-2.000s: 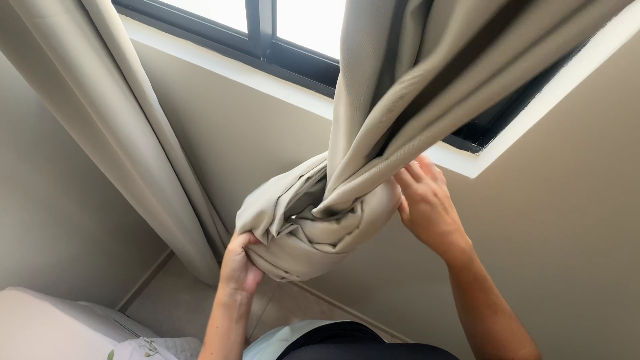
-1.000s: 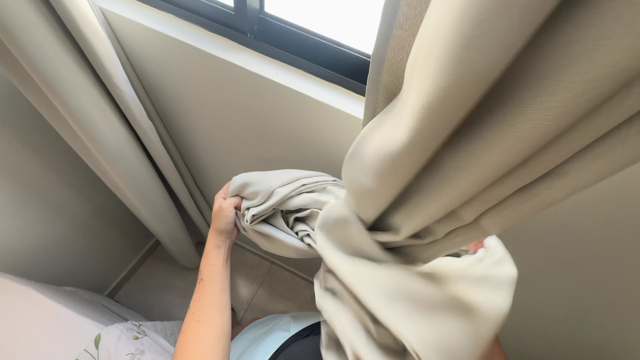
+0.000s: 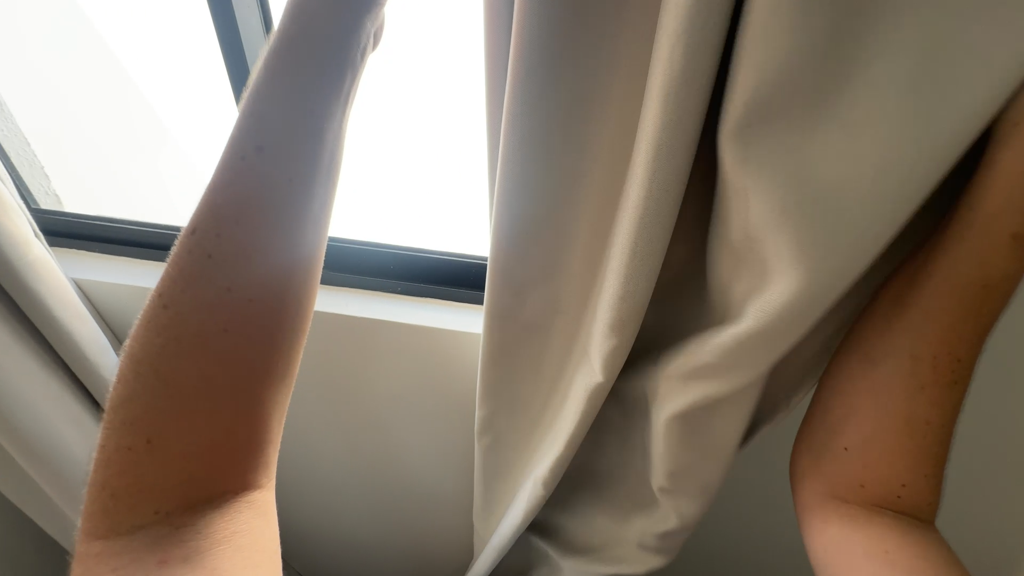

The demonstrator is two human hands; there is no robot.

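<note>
A beige fabric curtain [image 3: 592, 200] hangs in long folds between my two raised arms, its lower part creased and gathered near the bottom edge. My left forearm reaches up in front of the window, and only the heel of my left hand [image 3: 378, 30] shows at the top edge; its fingers are cut off, so what it touches is hidden. On the right, my other arm is bent at the elbow and rises beside the curtain, partly behind its edge. My right hand is out of view.
Behind my left arm is a window with a dark frame [image 3: 408, 268] and a pale sill [image 3: 400, 310]. Another curtain panel [image 3: 40, 352] hangs at the far left. Beige wall [image 3: 368, 416] shows below the sill.
Both arms have risen from low in the view. The curtain, earlier looped and bunched low between my hands, now hangs in longer folds. The view has tilted up.
</note>
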